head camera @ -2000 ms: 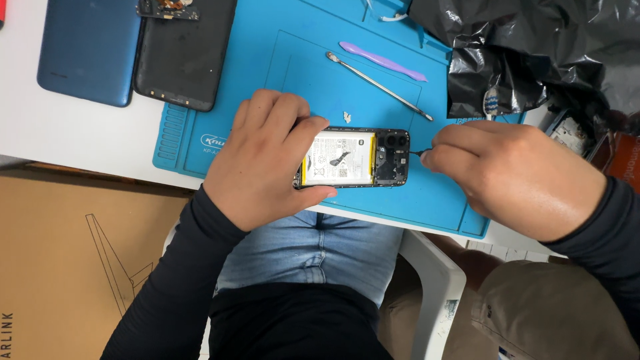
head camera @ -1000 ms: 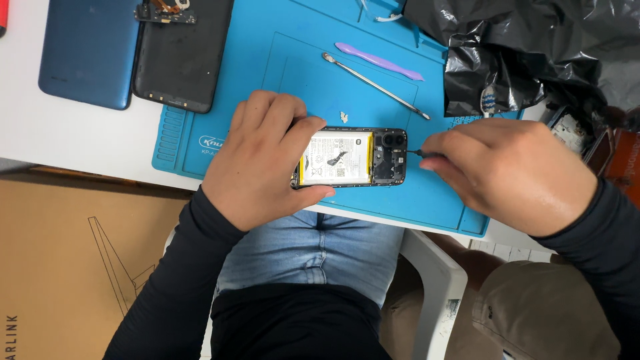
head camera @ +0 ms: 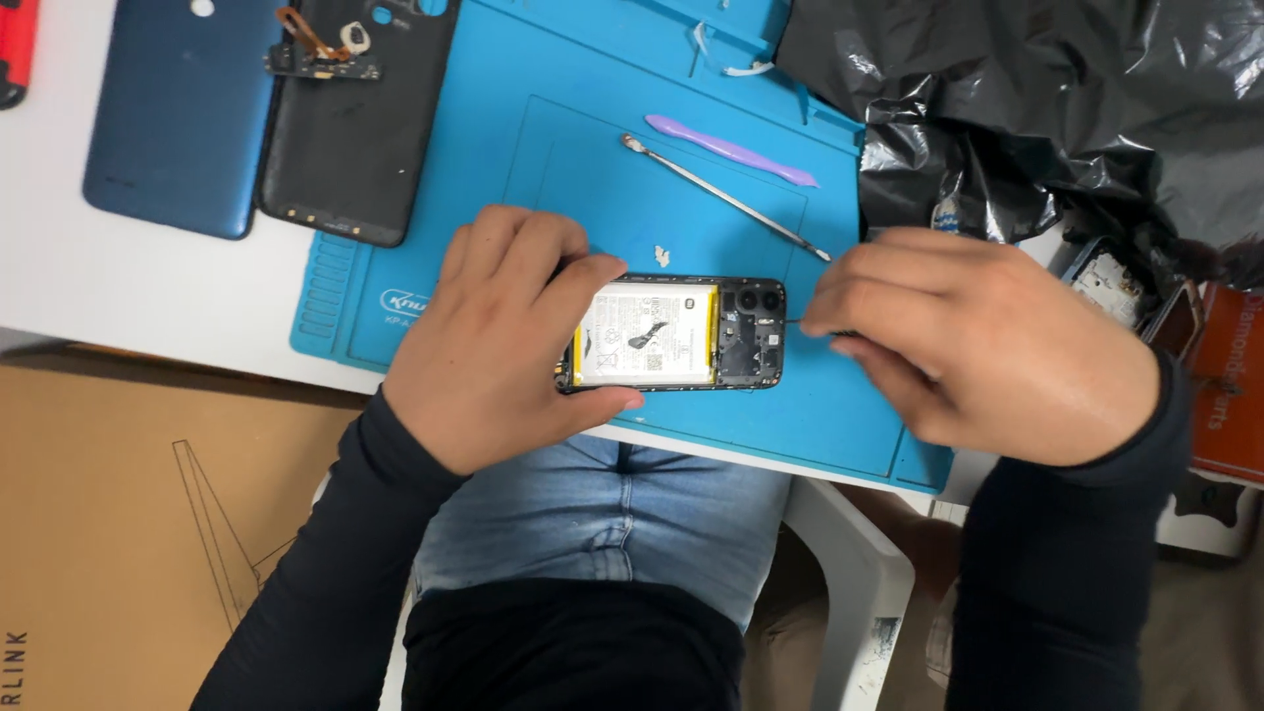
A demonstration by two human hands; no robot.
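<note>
An opened smartphone [head camera: 750, 341] lies on the blue repair mat [head camera: 583, 212], its white battery [head camera: 647, 336] with yellow edges and its camera lenses exposed. My left hand [head camera: 504, 336] grips the phone's left end between thumb and fingers. At the phone's camera end, my right hand [head camera: 948, 336] pinches a thin dark tool, mostly hidden in the fingers; its fine tip reaches the phone's right edge. Beyond the phone lie a metal spudger [head camera: 726, 197] and a purple plastic pry tool [head camera: 731, 151]. A small white scrap [head camera: 662, 257] sits just above the phone.
A blue phone back cover [head camera: 183, 118] and a black phone shell [head camera: 355, 148] with a small circuit board [head camera: 321, 61] on it lie at the upper left. Black plastic sheeting [head camera: 997, 89] covers the upper right, near phone parts and an orange box [head camera: 1229, 385]. A cardboard box [head camera: 118, 513] is at lower left.
My right hand has turned more palm-down and its fingers have shifted, with the thin tool still at the phone's camera end. My left hand stays on the phone.
</note>
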